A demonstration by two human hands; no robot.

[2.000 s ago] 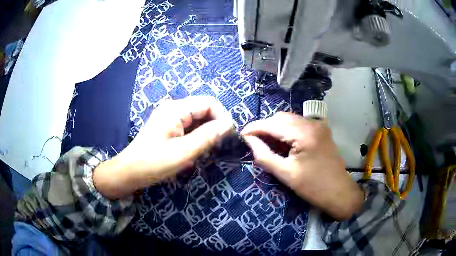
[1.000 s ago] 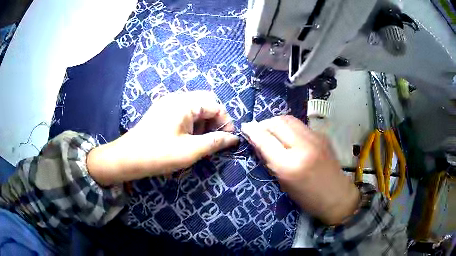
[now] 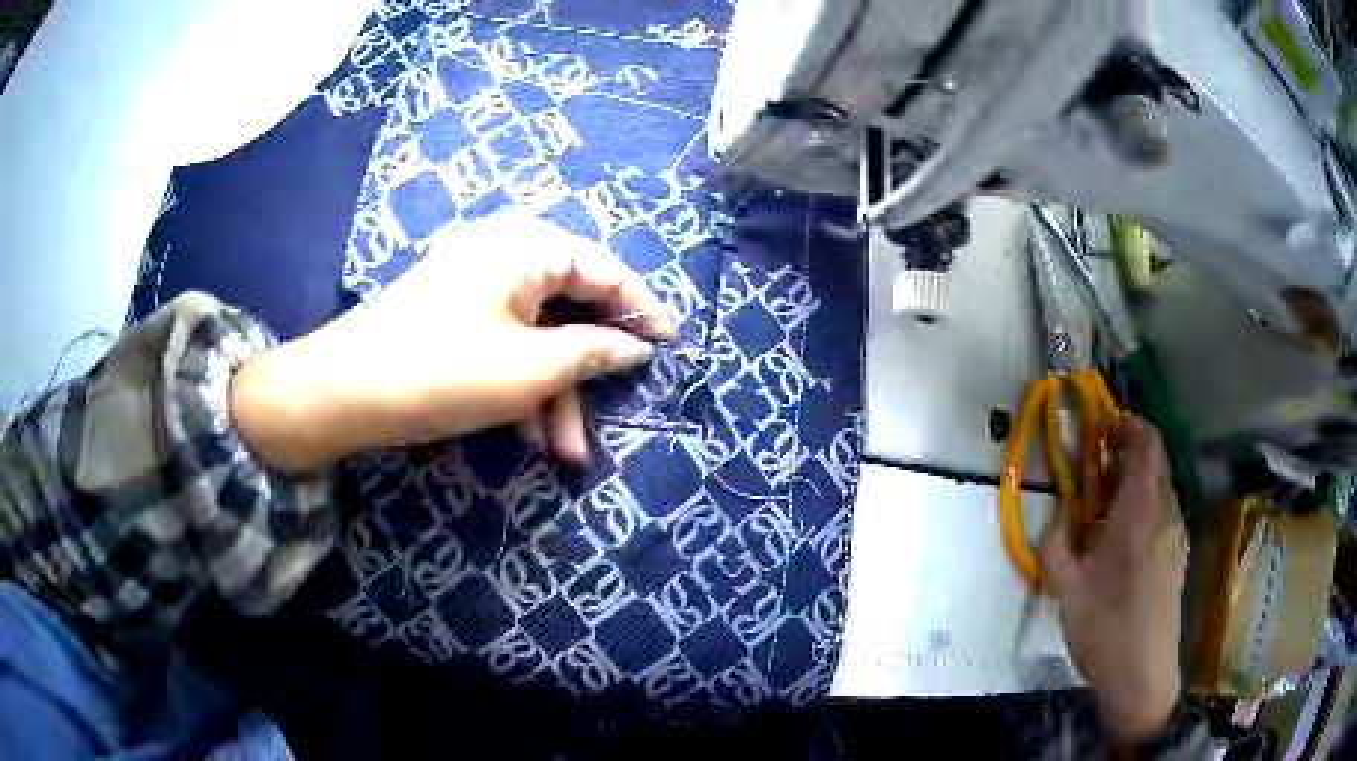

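The patterned denim panel (image 3: pixel 595 565) lies under my left hand, dark blue with a pale lettered diamond print. My left hand (image 3: pixel 491 342) pinches a fold of the panel near its middle, with thin pale thread ends by the fingertips. My right hand (image 3: pixel 1124 572) is at the orange looped handles of the scissors (image 3: pixel 1057 446), right of the panel. The fingers overlap the right-hand loop; blur hides whether they grip it. The silver blades point away from me.
The sewing machine head (image 3: pixel 1012 89) stands over the upper right, with a white ribbed knob (image 3: pixel 924 293) below it. A green-handled tool (image 3: pixel 1161 402) lies right of the scissors. A box (image 3: pixel 1272 595) is at the far right. A white sheet-like surface (image 3: pixel 194 75) is upper left.
My right hand has left the fold and moved right to the scissors. My left hand still pinches the cloth. The whole view has shifted somewhat.
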